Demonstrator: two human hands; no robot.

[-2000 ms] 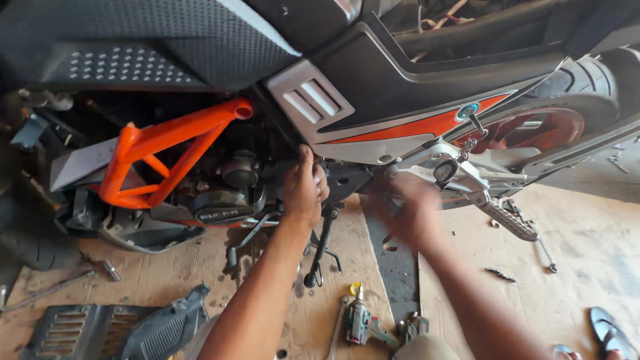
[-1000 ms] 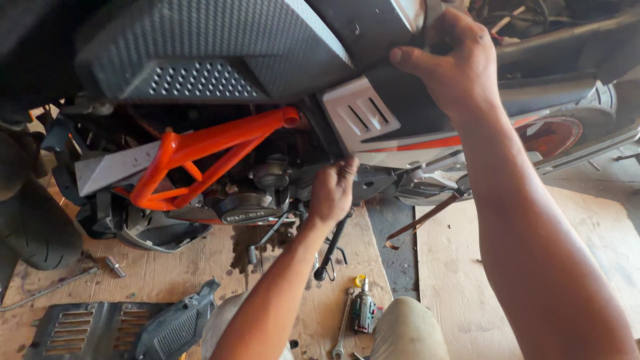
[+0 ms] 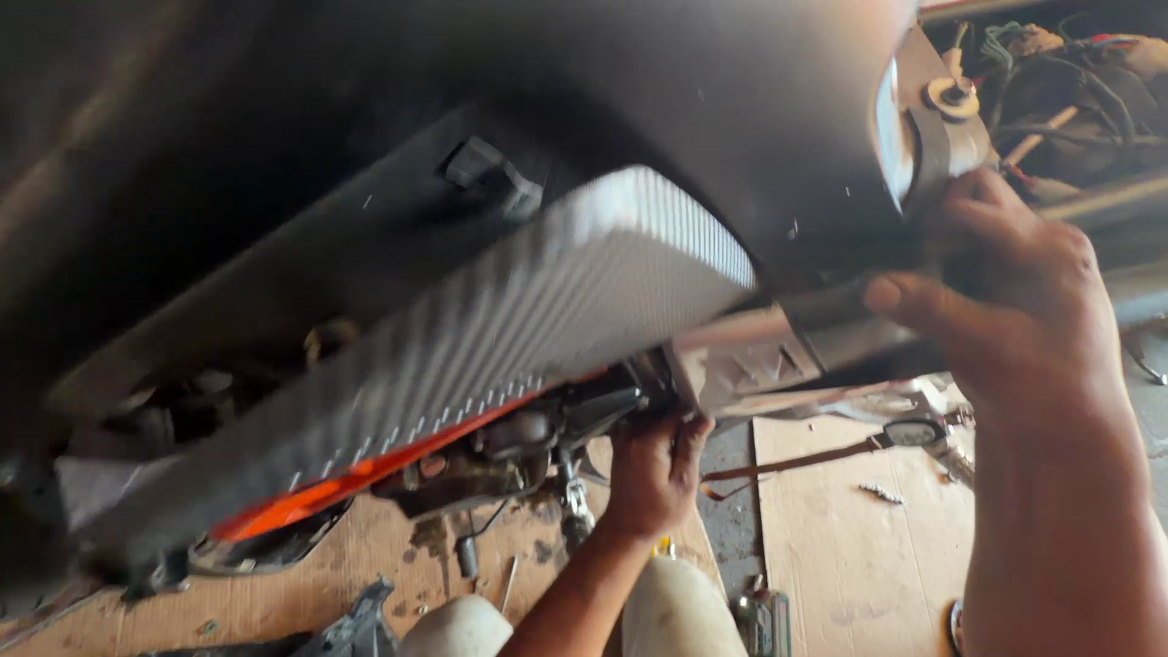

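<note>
A motorcycle's black side panel with a ribbed, carbon-look part (image 3: pixel 584 274) fills the upper left, close to the camera and blurred. My left hand (image 3: pixel 657 470) grips the lower edge of the panel with the silver slotted insert (image 3: pixel 753 360); its fingertips are hidden beneath. At the right, my right hand (image 3: pixel 1004 265) is on the black bodywork near the seat area, thumb apart and fingers bent over its edge; what they grip is partly hidden. Below the ribbed part shows a strip of the orange tubular guard (image 3: pixel 347 488). A brown strap (image 3: pixel 803 467) hangs near the footrest.
Wiring (image 3: pixel 1077 100) lies exposed at the upper right. Cardboard (image 3: pixel 849 547) covers the floor, with a small metal part (image 3: pixel 881 495) on it. A power tool (image 3: pixel 765 620) lies beside my knee, and a black plastic part (image 3: pixel 356 630) lies at the lower left.
Two seconds ago my right hand was low near the footrest; it has since moved up to the bodywork. My left hand stays at the panel's lower edge. The view has shifted closer to the motorcycle.
</note>
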